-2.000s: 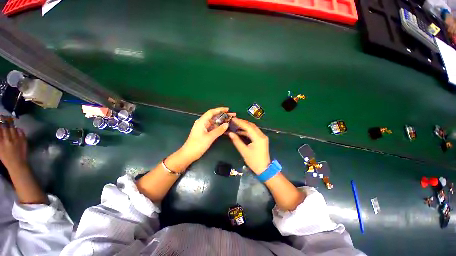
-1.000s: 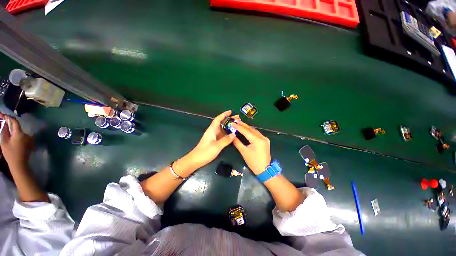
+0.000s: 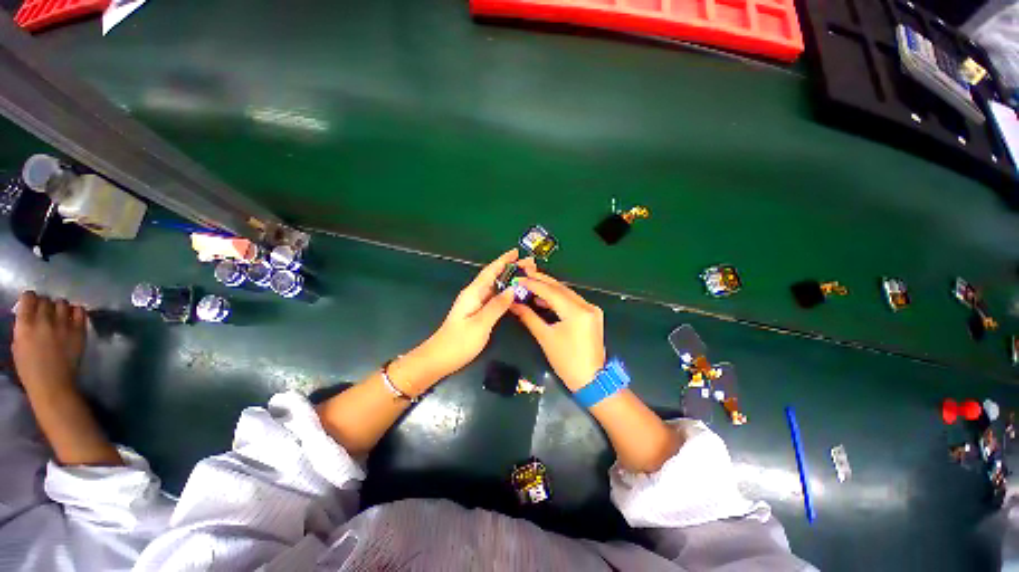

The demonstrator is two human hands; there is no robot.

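Note:
My left hand and my right hand meet just in front of the bench seam. Both hold one small watch housing between their fingertips. Its inside is mostly hidden by the fingers. An open watch housing lies just beyond my fingertips. A dark display module with an orange tail lies to its right. Another display module lies nearer me, below my hands. A second open housing lies close to my body.
Loose displays, a blue stick and red caps lie at right. More housings and displays line the far side of the seam. Silver-rimmed pieces and a metal post stand left, beside a neighbour's hand. Red tray and black tray lie beyond.
The row of housings and displays beyond the seam has shifted left. My hands hold the housing at a changed tilt. The neighbour's hand has moved and now rests lower.

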